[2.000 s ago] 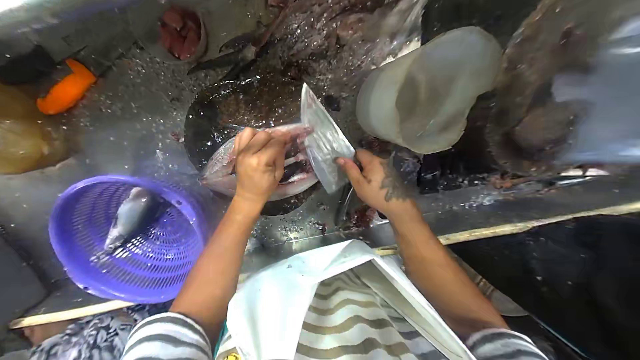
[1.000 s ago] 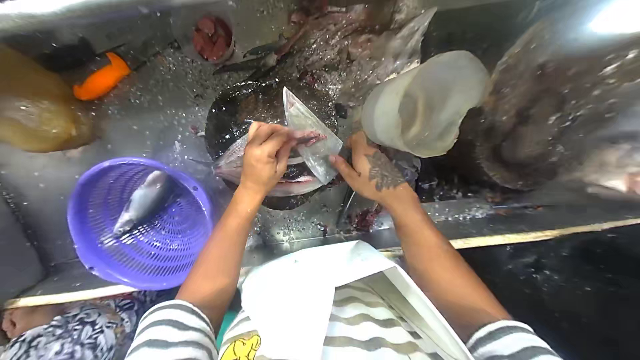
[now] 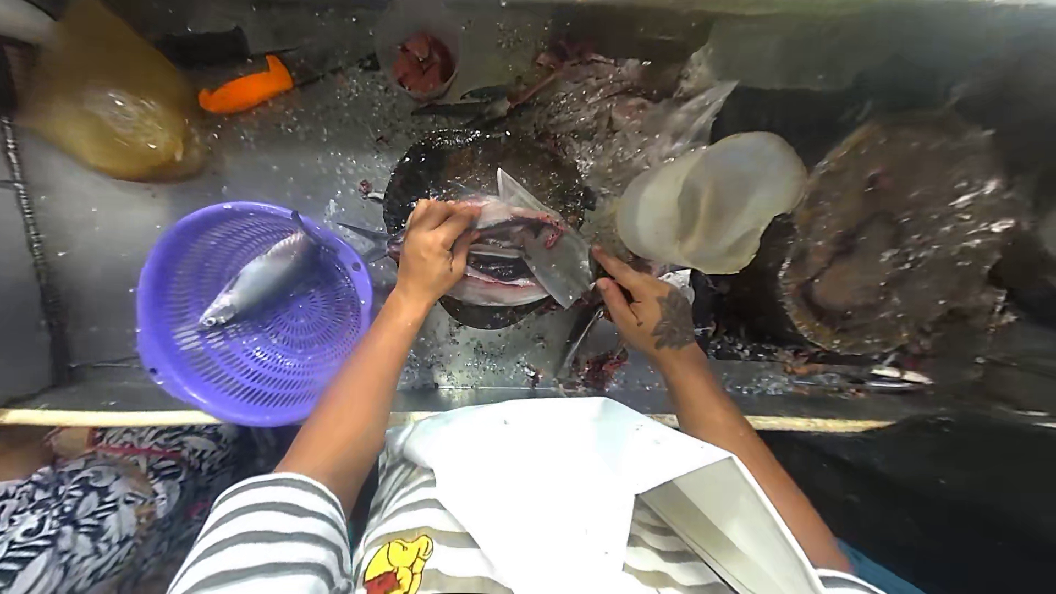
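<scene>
A fish [image 3: 499, 290], split open lengthwise, lies on a round dark chopping block [image 3: 487, 157] at the middle. My left hand [image 3: 433, 250] grips its left part, fingers curled over the upper half near the tail. My right hand [image 3: 648, 305] is at the right end of a wide triangular knife blade [image 3: 561, 260]; the handle is hidden under the hand. The blade lies over the fish's opened right part and has red matter on it. A whole fish [image 3: 262, 279] rests in a purple plastic basket [image 3: 153, 330] at the left.
A cut plastic container [image 3: 709, 202] stands right of the block, before another round block [image 3: 891, 239]. Fish scraps [image 3: 619, 99] lie behind. At the back left are an orange-handled tool [image 3: 247, 87], a yellowish bag [image 3: 115, 99] and a tub with red pieces [image 3: 423, 66]. A person's patterned clothing [image 3: 82, 511] shows lower left.
The blade, raised over the fish two seconds ago, now lies lower and flatter across its right part. The fish is spread wider open. My left hand still holds it.
</scene>
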